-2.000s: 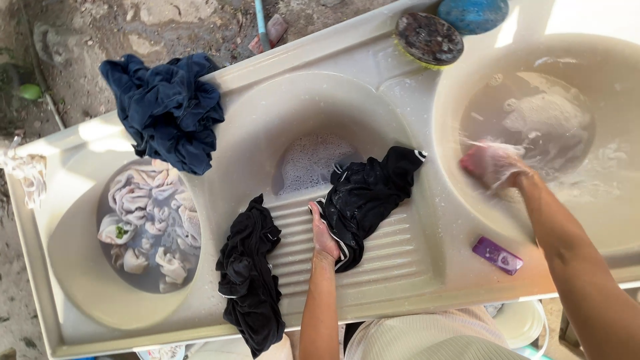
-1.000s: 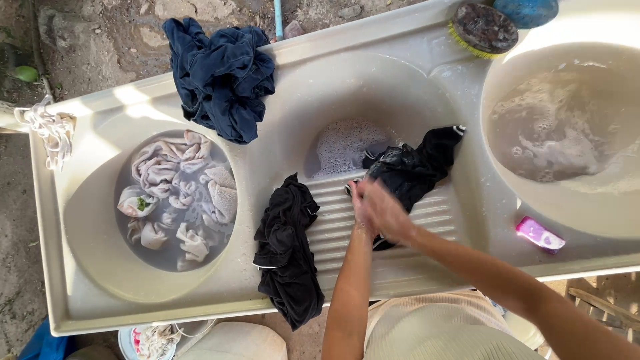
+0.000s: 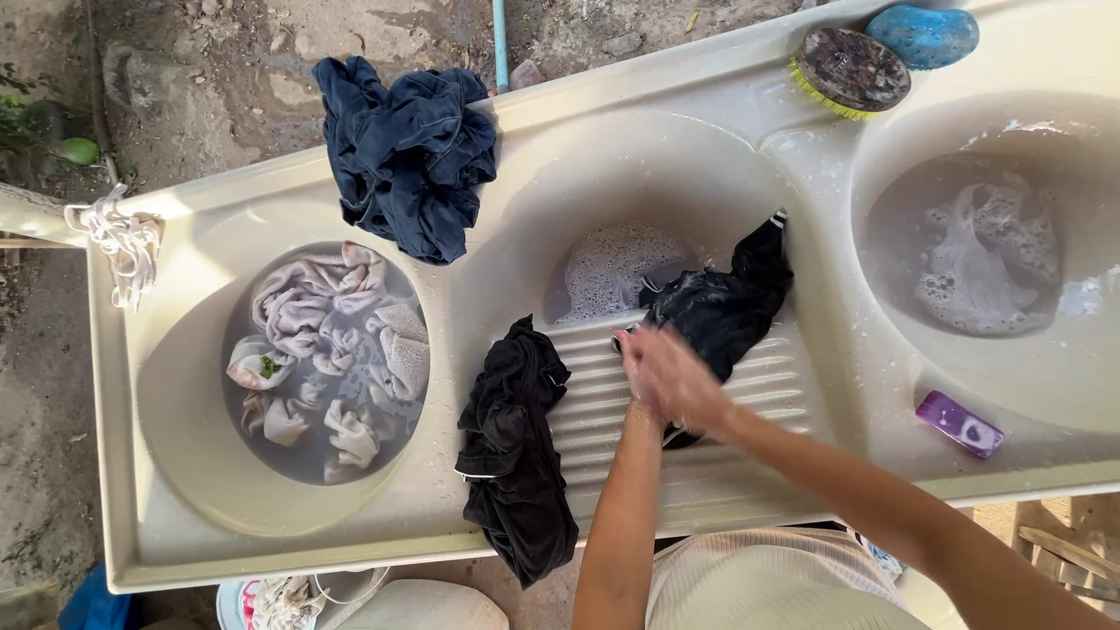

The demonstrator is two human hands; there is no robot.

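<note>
A wet black garment with white trim (image 3: pixel 722 311) lies across the ribbed washboard (image 3: pixel 595 398) of the middle basin, partly over sudsy water. My left hand (image 3: pixel 641 372) grips its near edge. My right hand (image 3: pixel 687 381), blurred, overlaps the left on the cloth; its fingers are too blurred to read. Left of them, a second black garment (image 3: pixel 516 451) hangs over the front rim. A purple soap bar (image 3: pixel 960 424) lies on the ledge by the right basin. An oval scrub brush with yellow bristles (image 3: pixel 853 73) rests on the back ledge beside a blue lump (image 3: pixel 924 37).
Pale clothes (image 3: pixel 319 297) soak in the left basin, and soapy water (image 3: pixel 989 254) stands in the right one. Bunched dark blue cloth (image 3: pixel 407 157) drapes over the back rim. Whitish straps (image 3: pixel 124 245) hang at the left corner. Below the front edge is a bucket (image 3: pixel 232 604).
My right hand has left the water of the right basin and come to the black garment beside my left hand. Both stay there in the two later frames.
</note>
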